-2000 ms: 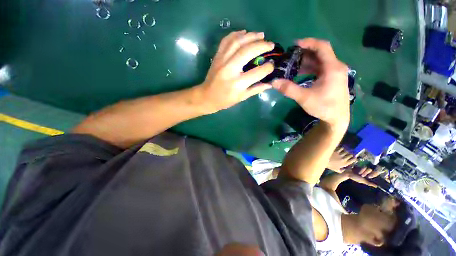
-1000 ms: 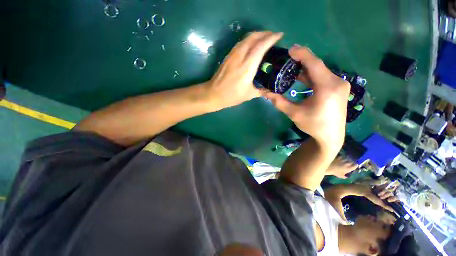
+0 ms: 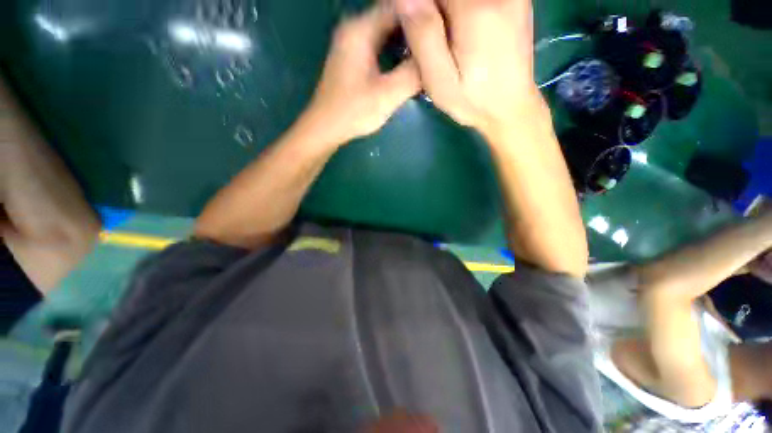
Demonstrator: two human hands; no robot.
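My left hand (image 3: 364,89) and my right hand (image 3: 478,63) are close together at the top edge, blurred and partly cut off. Between them a small part of a black housing (image 3: 393,51) shows; the fingers hide the rest. To the right, several black housings (image 3: 641,118) with green spots and red wires lie in a group on the green bench. A round silvery-blue circuit board (image 3: 587,85) with pale leads lies at the group's left side.
Thin rings (image 3: 244,134) are scattered on the bench top (image 3: 457,186) to the left, blurred. A neighbour's arm (image 3: 38,186) is at the left edge. Another person's bent arm (image 3: 677,296) is at the lower right. A blue box (image 3: 758,173) is at the right edge.
The view has turned, bringing the housing group and both neighbours' arms further into the picture. My hands have moved to the top edge and closer together, covering most of the housing.
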